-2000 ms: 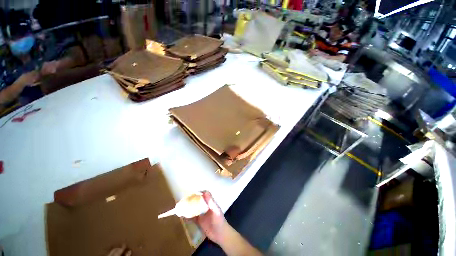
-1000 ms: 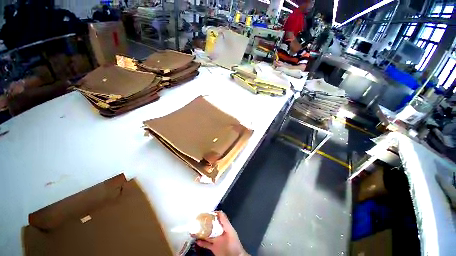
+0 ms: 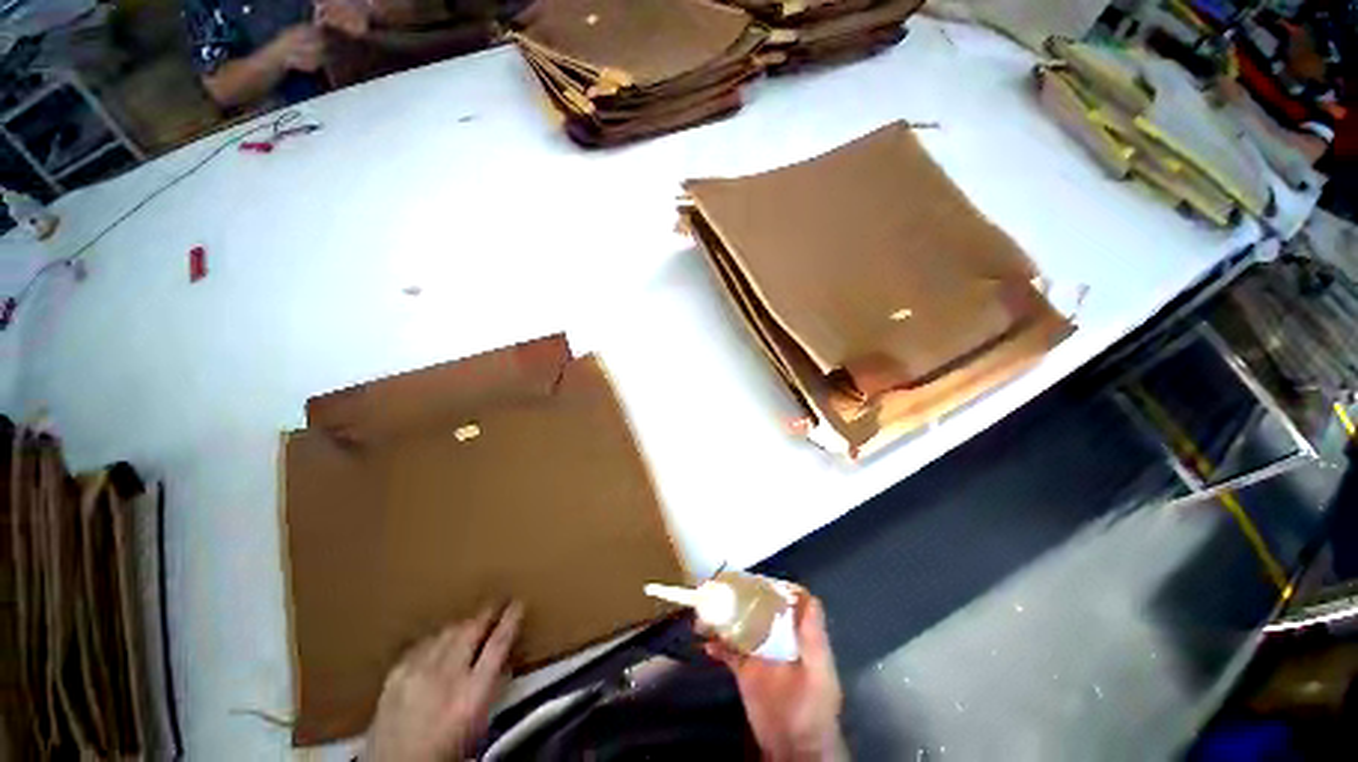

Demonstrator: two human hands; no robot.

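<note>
A flat brown bag panel [image 3: 432,521] lies in front of me, its darker folded top flap [image 3: 447,384] at the far edge and a small cream label [image 3: 468,433] below it. My left hand [image 3: 447,677] rests on the panel near its front edge, fingers spread, holding nothing. My right hand [image 3: 782,663] is closed round the glue bottle [image 3: 752,612] beside the panel's near right corner. The bottle is tilted on its side and its pale nozzle points left, over or next to that corner. I cannot tell if the tip touches.
A stack of brown panels [image 3: 871,261] lies to the right near the table edge, more stacks [image 3: 641,45] behind. A pile of panels on edge [image 3: 75,596] stands at the left. Red-handled snips or similar [image 3: 197,264] lie far left. Olive-yellow pieces [image 3: 1147,127] are far right. A person's hands [image 3: 298,48] show across the table.
My view has swung left and down. My left hand, out of view one second ago, now lies on the panel. The bottle in my right hand has come back to the panel's right edge.
</note>
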